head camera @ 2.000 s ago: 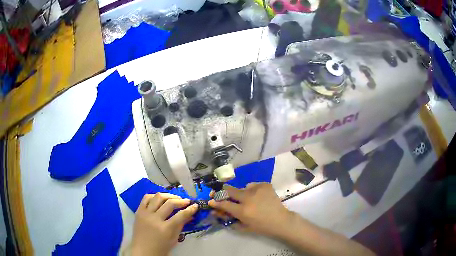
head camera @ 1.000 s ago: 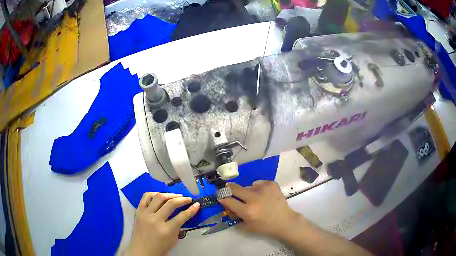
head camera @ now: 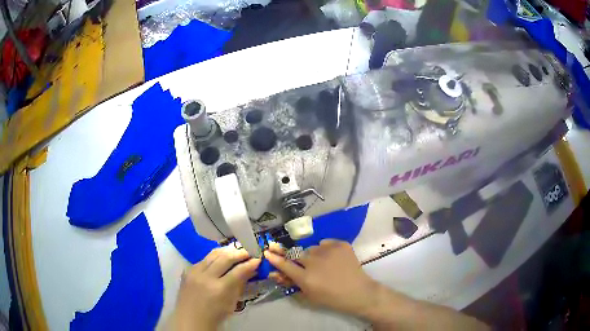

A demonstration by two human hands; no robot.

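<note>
A blue fabric panel (head camera: 338, 225) lies under the left end of the off-white HIKARI sewing machine head (head camera: 278, 142). My left hand (head camera: 210, 288) and my right hand (head camera: 333, 275) pinch the panel at the needle area, fingertips almost touching. The fingers and machine parts hide most of the needle area, and no label shows clearly there. A slim metal blade (head camera: 260, 297), perhaps snips, shows below the fingers beside my right hand; its handle is hidden.
Left of the machine lie a blue panel stack with a small dark label (head camera: 129, 167) and another blue panel (head camera: 126, 278). Cardboard (head camera: 120, 58) is at the far left. Dark scraps (head camera: 498, 223) and a dark printed rectangle (head camera: 550, 187) lie at right. Black cloth (head camera: 278, 29) is behind.
The dark strip between my fingertips one second ago no longer shows clearly. My fingertips have come closer together, with blue fabric bunched between them. The blade shows less clearly.
</note>
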